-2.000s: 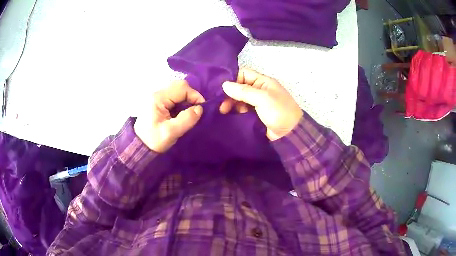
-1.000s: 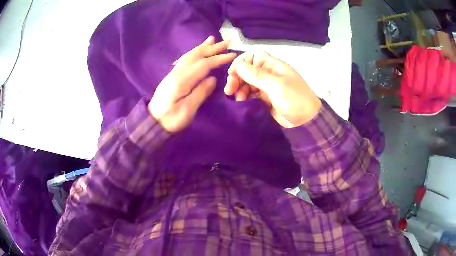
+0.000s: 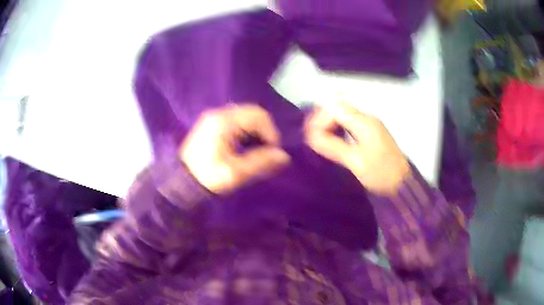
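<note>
A purple garment (image 3: pixel 203 65) lies spread over the pale table and down to my front. The frame is blurred. My left hand (image 3: pixel 235 149) is over the middle of the garment, its fingers curled with a gap between thumb and forefinger. My right hand (image 3: pixel 352 143) is over the garment's right edge, thumb and fingers curled together; a small dark spot shows inside the curl. Whether either hand pinches cloth or a thread cannot be told.
A layered purple stack (image 3: pixel 358 41) lies at the far right of the pale table (image 3: pixel 71 89). Purple cloth (image 3: pixel 42 226) is heaped at lower left by a blue bar (image 3: pixel 98 216). A red padded item (image 3: pixel 522 125) is at right.
The garment was first bunched between my hands, then spread out to the left. Since one second ago my hands have moved apart and lower, and the left fingers have curled. The view has shifted.
</note>
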